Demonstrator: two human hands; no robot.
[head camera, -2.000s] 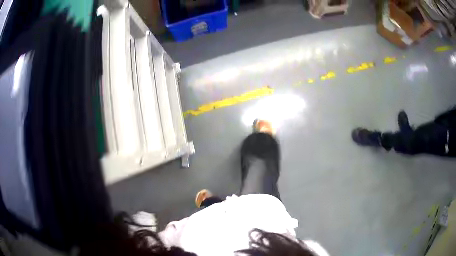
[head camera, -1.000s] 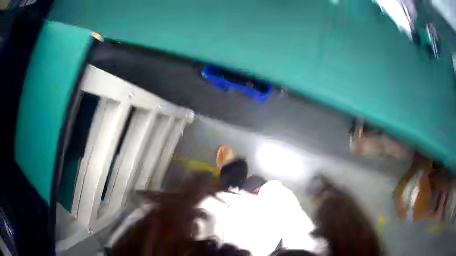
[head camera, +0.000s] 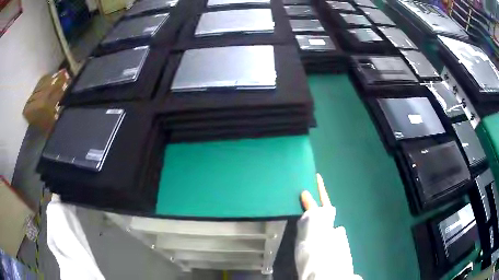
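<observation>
Stacks of black foam trays (head camera: 235, 101) stand on a green-topped white cart (head camera: 235, 178), each with a flat silver-grey unit (head camera: 224, 66) on top. The near left stack (head camera: 139, 164) carries a dark grey unit (head camera: 82, 136) with a small label. My right hand (head camera: 315, 196) is at the near right corner of the green top, thumb and a finger apart, with no tray in it; the rest is hidden by the white sleeve. My left hand (head camera: 54, 198) barely shows at the lower left edge of the left stack; its grip is hidden.
A long green-matted bench (head camera: 366, 202) runs along the right, with rows of black trays holding dark units (head camera: 413, 117). The cart's white frame (head camera: 202, 243) shows below its top. A cardboard box (head camera: 46, 98) stands at the left by a white wall.
The view has swung from the floor and the cart's shelves to the loaded cart top and bench. Both sleeves and parts of both hands now show at the cart's near side.
</observation>
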